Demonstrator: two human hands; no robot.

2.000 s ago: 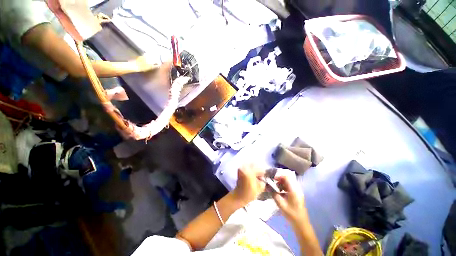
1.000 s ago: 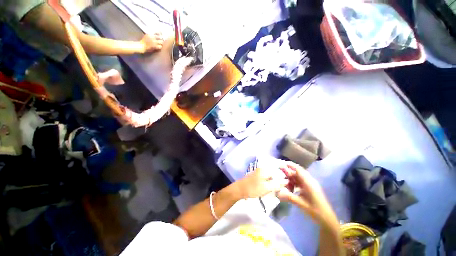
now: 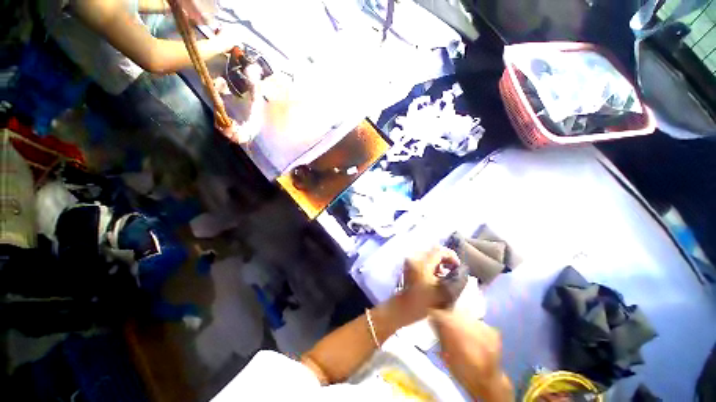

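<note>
My left hand (image 3: 428,281), with a bracelet at the wrist, is closed on a small dark grey fabric piece (image 3: 451,284) near the table's front edge. A small white bit shows at its fingertips. My right hand (image 3: 471,345) is just beside and below it, blurred; whether its fingers hold anything cannot be told. A small group of grey pieces (image 3: 485,253) lies just beyond my left hand. A larger heap of grey pieces (image 3: 600,322) lies to the right on the pale cloth-covered table (image 3: 549,204).
A pink basket (image 3: 534,140) holds white and grey pieces. White offcuts (image 3: 436,126) lie between the tables. An orange-brown board (image 3: 314,200) is at the left table's end. Another person's hand is on an iron (image 3: 250,71) with a hose (image 3: 200,67). A yellow coil (image 3: 561,385) is bottom right.
The grey piece now shows in my left hand, and my right hand has moved down and away from its fingertips. The neighbour's hand has gone onto the iron, which has moved up and left.
</note>
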